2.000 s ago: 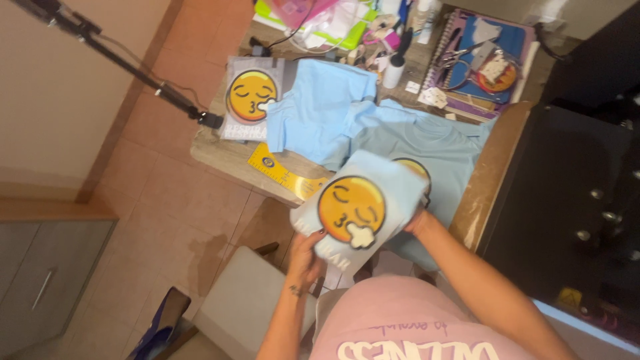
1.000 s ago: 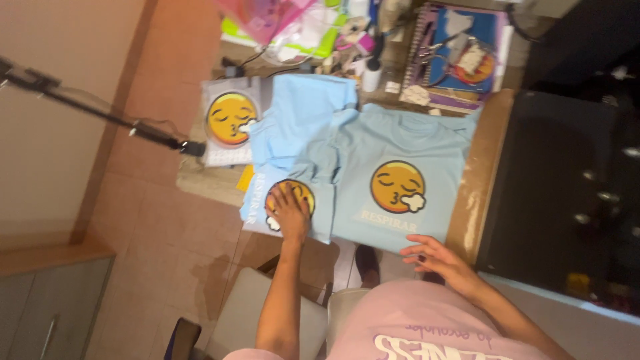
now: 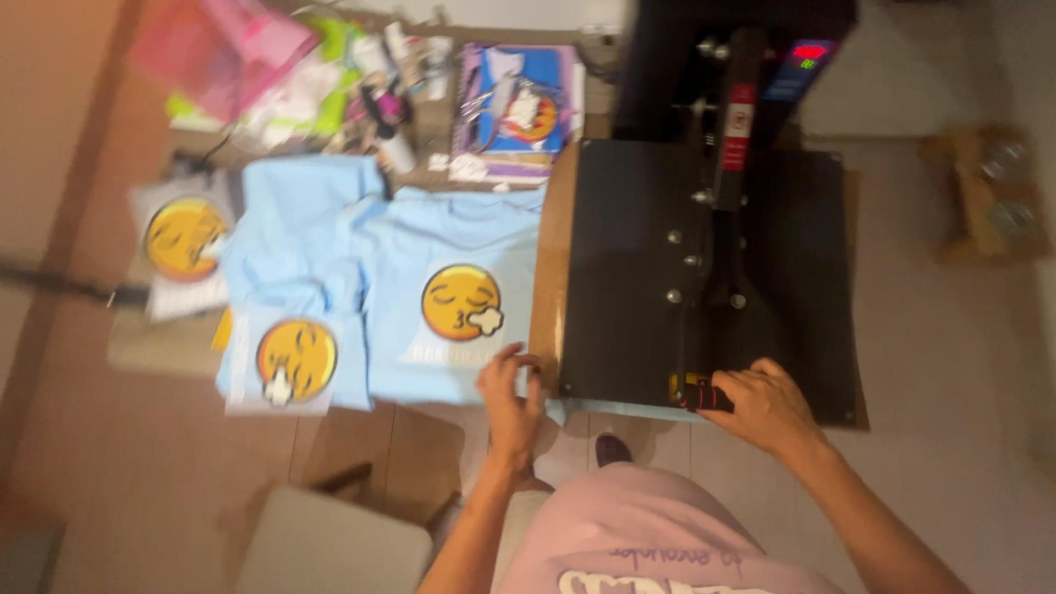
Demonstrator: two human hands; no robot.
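Note:
My right hand (image 3: 763, 406) is closed around the black handle (image 3: 708, 398) of a heat press (image 3: 627, 272), whose flat black plate is lowered. Brown sheet edges (image 3: 549, 289) stick out on both sides of the plate. My left hand (image 3: 510, 392), holding nothing, has bent, spread fingers near the plate's left front corner. Left of the press lies a light blue T-shirt (image 3: 396, 330) with a yellow face print (image 3: 462, 302) and lettering. A transfer sheet (image 3: 280, 363) with a similar face rests on folded blue fabric (image 3: 305, 198) at its left. Another face-printed sheet (image 3: 183, 247) lies farther left.
A spiral notebook (image 3: 569, 99) with a bagged item on it, a white bottle (image 3: 398, 153) and a pink translucent bag (image 3: 219, 54) crowd the back of the table. A chair (image 3: 334, 544) stands in front. A dark boom arm (image 3: 58, 280) reaches in from the left.
My left hand has left the transfer sheet, which it held two seconds ago and touched one second ago. My right hand has taken hold of the press handle. The view has swung right.

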